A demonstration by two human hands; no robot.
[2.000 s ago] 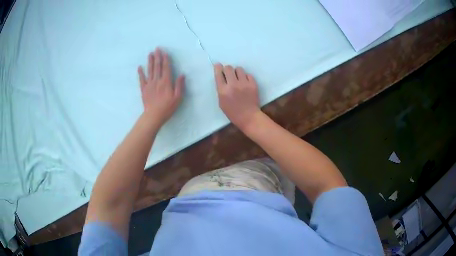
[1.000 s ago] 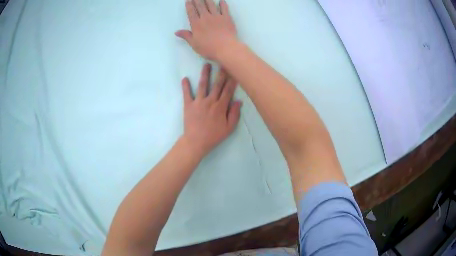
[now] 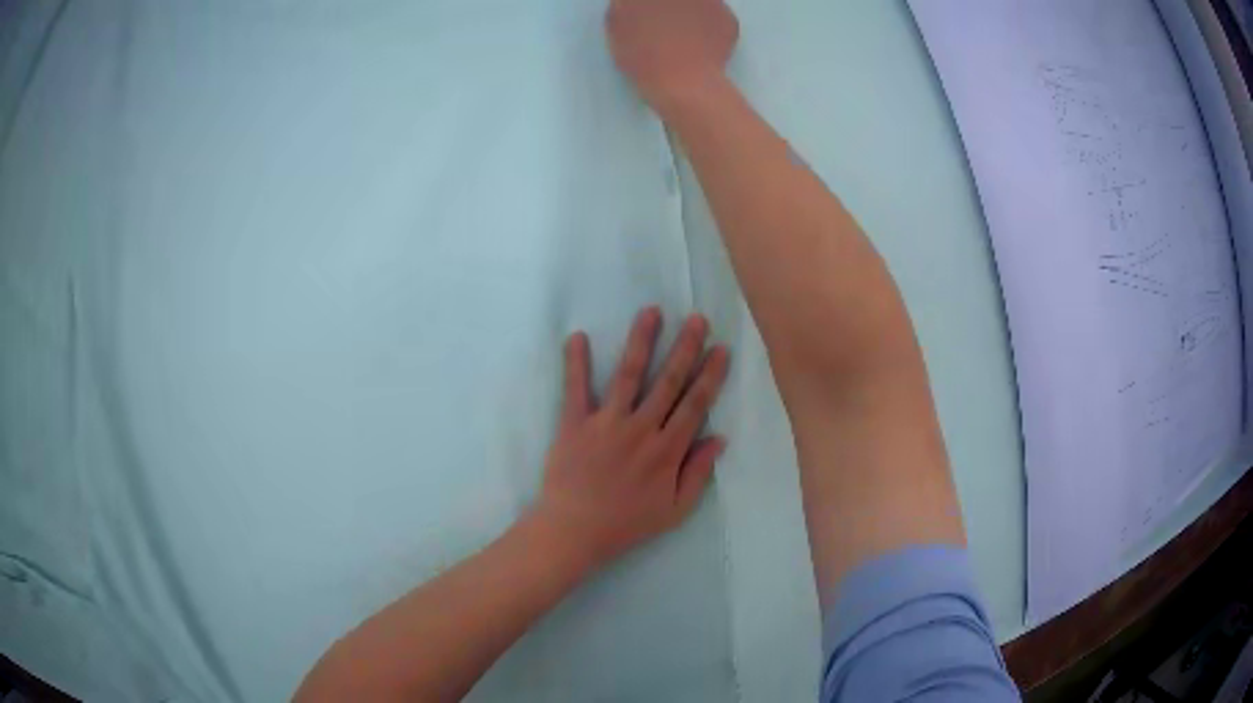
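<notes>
Pale mint green fabric (image 3: 344, 275) covers most of the view. A thin line, a fabric edge (image 3: 684, 234), runs from the top centre down across it. My left hand (image 3: 632, 440) lies flat on the fabric at this line, fingers spread, holding nothing. My right hand (image 3: 673, 35) is at the top of the view, at the upper end of the line. Its fingers are hidden or cut off by the frame edge, so what they do cannot be told.
A wide white-lilac paper sheet (image 3: 1099, 316) with faint printed lines lies on the fabric at the right. Loose folds (image 3: 138, 522) run along the left. The brown table edge (image 3: 1072, 635) shows at the lower right.
The view has moved further over the fabric and shows more of the paper. My right hand went from the near part of the line to its far part. My left hand now lies on the line.
</notes>
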